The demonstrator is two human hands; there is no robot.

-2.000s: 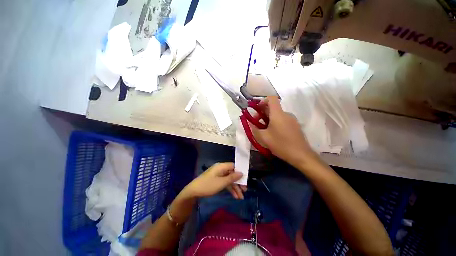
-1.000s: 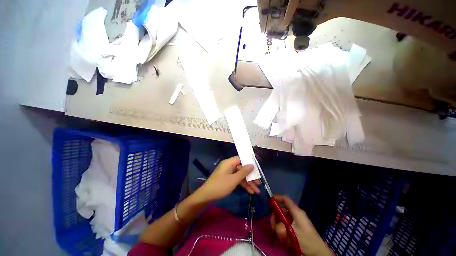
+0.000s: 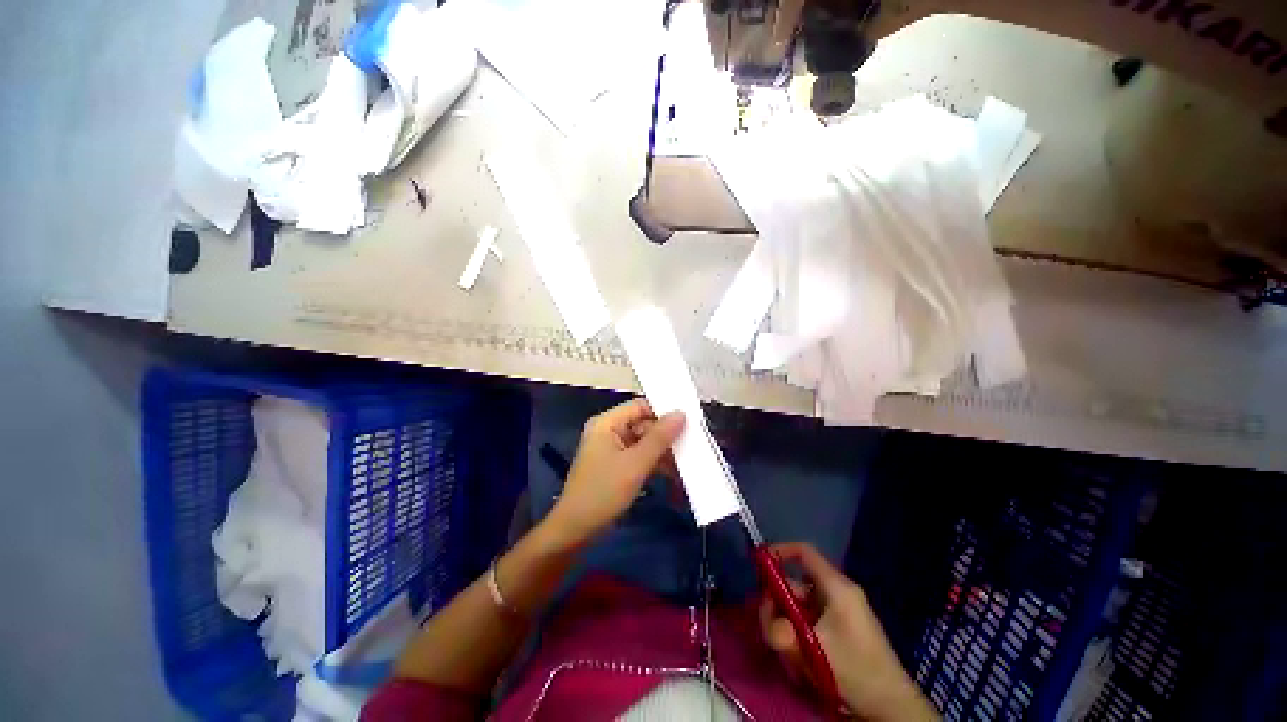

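Note:
My left hand pinches a narrow white fabric strip near its middle, over the table's front edge. The strip's upper end lies over the table edge and its lower end hangs above my lap. My right hand holds scissors with red handles. The blades lie along the strip's right edge and look nearly closed; whether they touch the fabric is not clear.
A pile of white strips lies below the sewing machine. Loose white pieces and a long strip lie on the table. A blue basket with white cloth stands below left, another below right.
My right hand has brought the scissors down from the table to the strip's right side. My left hand has since slid a little up the strip. The view has shifted.

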